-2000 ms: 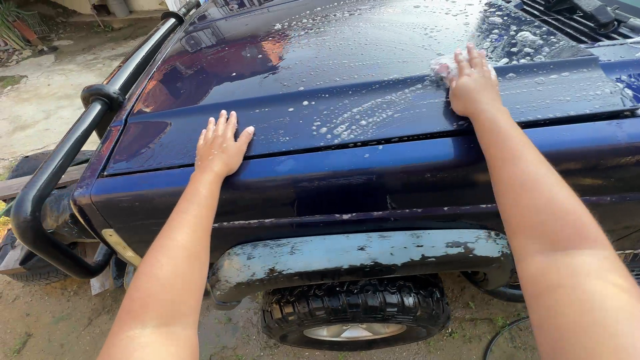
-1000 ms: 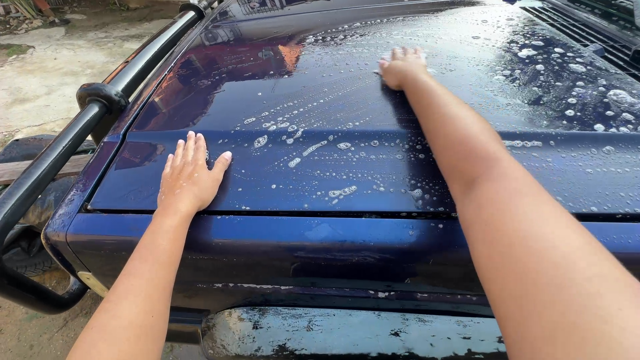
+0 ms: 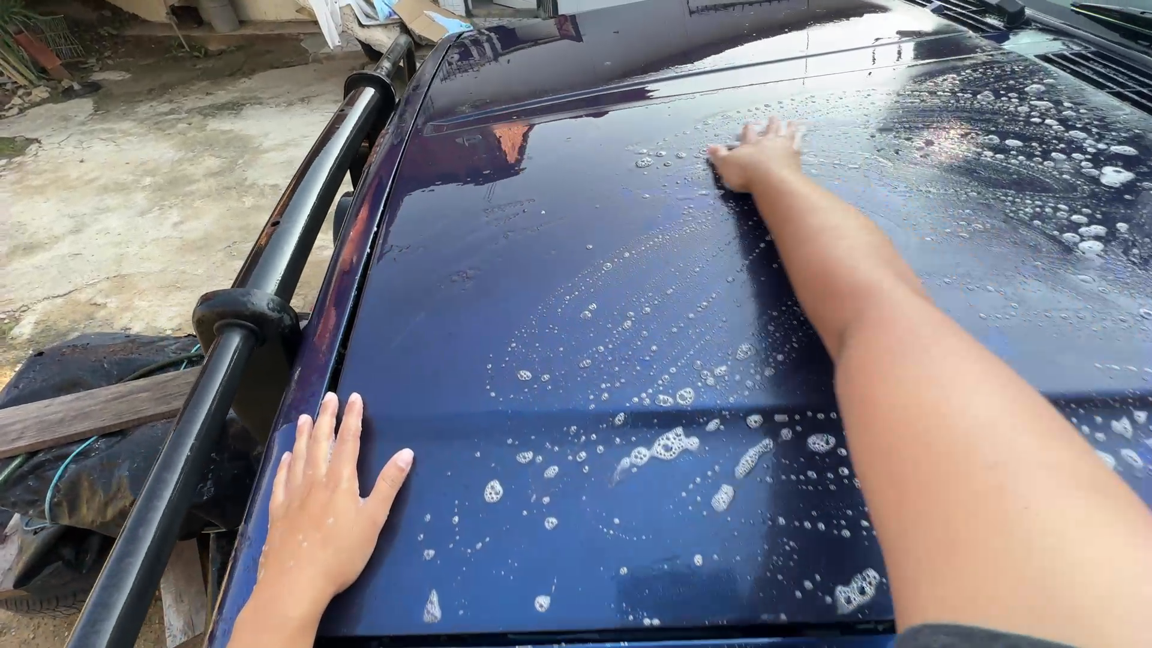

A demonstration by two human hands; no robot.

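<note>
The dark blue hood of a vehicle (image 3: 540, 270) fills most of the head view, wet and dotted with soap suds (image 3: 661, 450). Flat on its front left corner rests my left hand (image 3: 324, 513), fingers spread and wet, holding nothing. My right hand (image 3: 760, 160) reaches far across the hood, palm down with its fingertips spread. What lies under that palm is hidden, so I cannot tell whether it presses on a cloth or sponge. Thicker foam (image 3: 1071, 193) lies to the right of it.
A black tubular bull bar (image 3: 207, 405) runs along the front edge of the hood. Beyond it are a wooden plank (image 3: 99, 414), black plastic sheeting (image 3: 90, 360) and concrete ground (image 3: 135, 207). Slotted vents (image 3: 1102, 76) and a wiper (image 3: 1116, 18) sit at the upper right.
My left hand has shifted toward the front edge of the hood. Two seconds ago my right hand pressed a foamy wad near the vents; it now lies farther across the hood. The view has moved closer.
</note>
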